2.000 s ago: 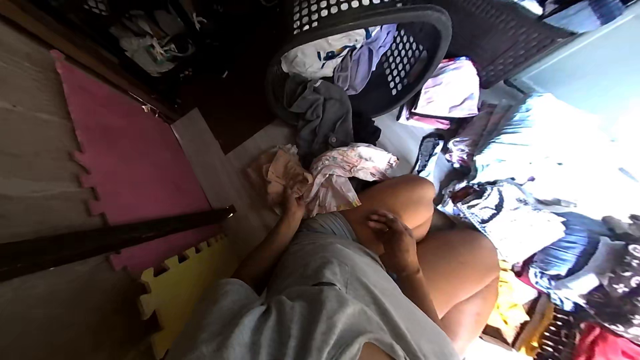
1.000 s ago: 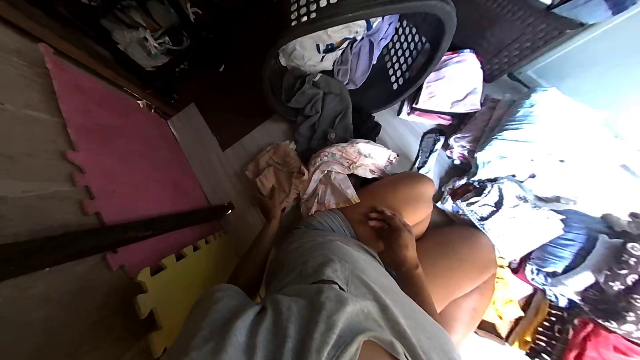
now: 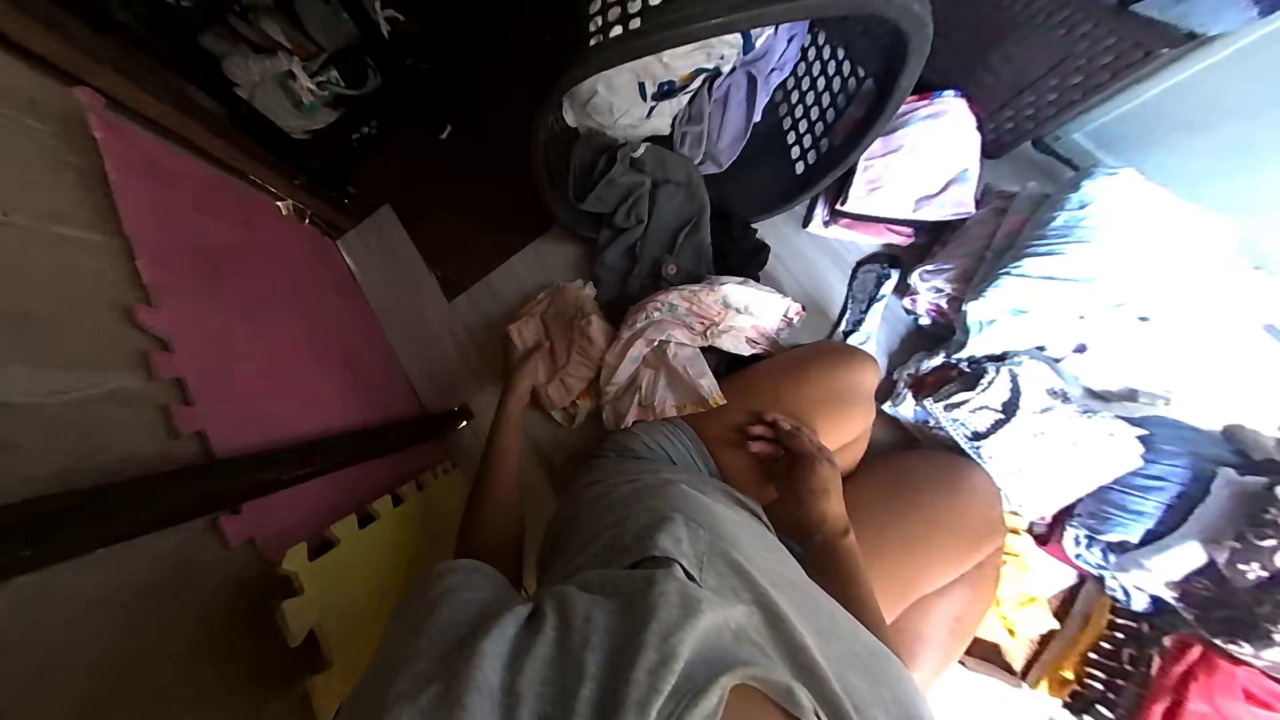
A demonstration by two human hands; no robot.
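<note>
My left hand (image 3: 522, 368) is at the left edge of a peach-coloured cloth garment (image 3: 568, 345) on the floor; its fingers are dark and partly hidden, so whether it grips the cloth cannot be told. Beside that garment lies a pale pink patterned garment (image 3: 670, 350), close to my bare thigh. My right hand (image 3: 795, 455) rests on my leg with the fingers loosely curled and no cloth in it. A dark grey garment (image 3: 655, 220) hangs out of a tipped black plastic laundry basket (image 3: 905, 60), which also holds a white garment (image 3: 650, 95) and a lavender one (image 3: 735, 100).
Folded pink cloth (image 3: 920, 165) lies right of the basket. Heaped clothes, with blue denim (image 3: 1150, 480) and red fabric (image 3: 1210, 685), fill the right side. Pink (image 3: 250, 300) and yellow (image 3: 385, 570) foam mats lie at left, with a dark bar (image 3: 240, 490) crossing over the pink one.
My left hand has shifted slightly at the edge of the peach garment. My right hand stays on my leg.
</note>
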